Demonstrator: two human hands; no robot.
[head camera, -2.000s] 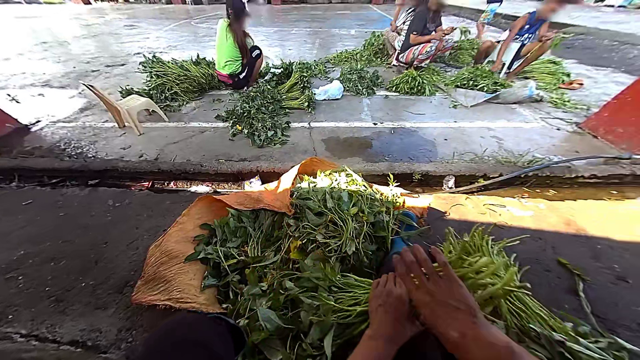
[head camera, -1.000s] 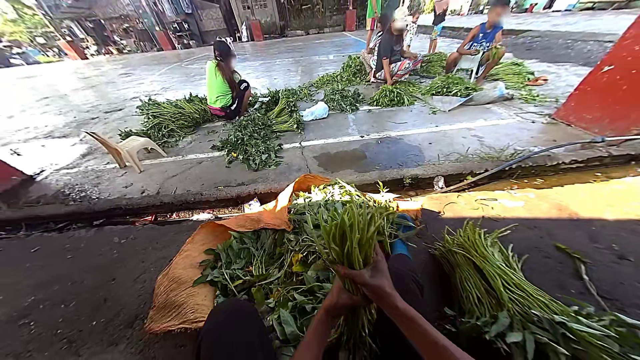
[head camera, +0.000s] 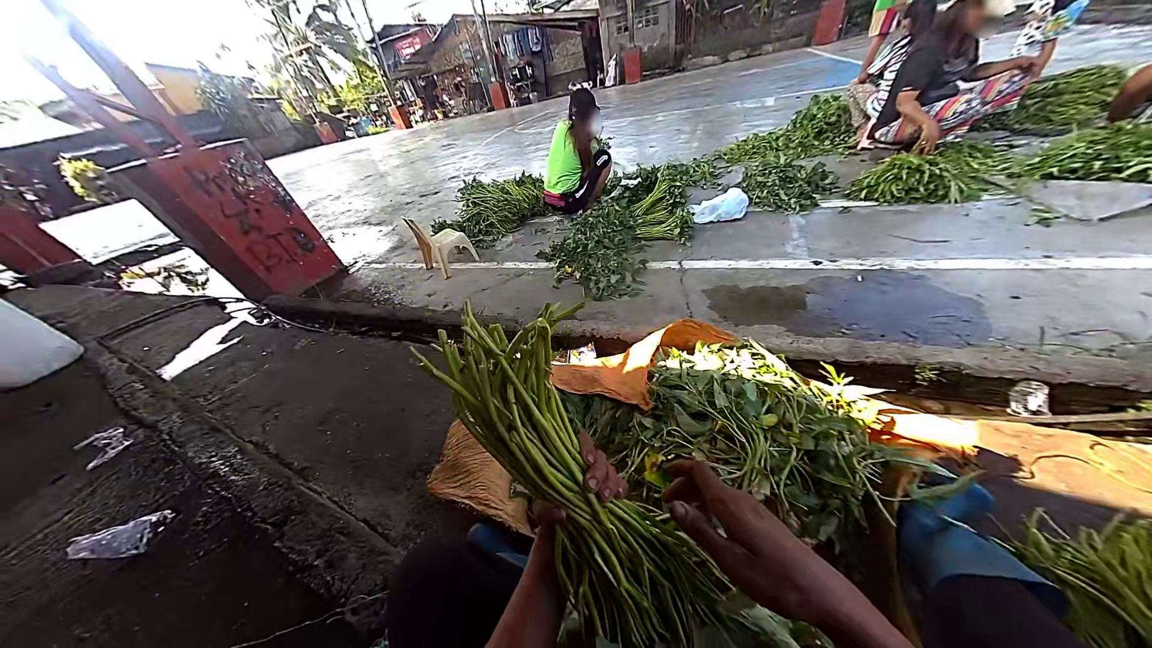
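My left hand (head camera: 601, 475) is wrapped around the middle of a thick bundle of green leafy-vegetable stalks (head camera: 513, 405), whose cut ends tilt up and to the left. Close to the bundle's right side, my right hand (head camera: 729, 522) holds nothing, its fingers apart and partly bent. Behind both hands, a heap of loose leafy greens (head camera: 747, 423) lies on an orange woven sack (head camera: 621, 369). Another pile of stalks (head camera: 1093, 558) lies on the ground at the lower right. The bundle's leafy end is partly hidden low in the view.
A drainage gutter (head camera: 954, 387) runs beyond the sack. Across it are a small plastic chair (head camera: 441, 245), piles of greens (head camera: 598, 247), a crouching person (head camera: 576, 162) and other people at the upper right. Clear plastic scraps (head camera: 121, 537) lie on the pavement at the left.
The bundle, gripped by both hands a second ago, has moved left and tilted. My right hand has let go of it. The view has turned to the left.
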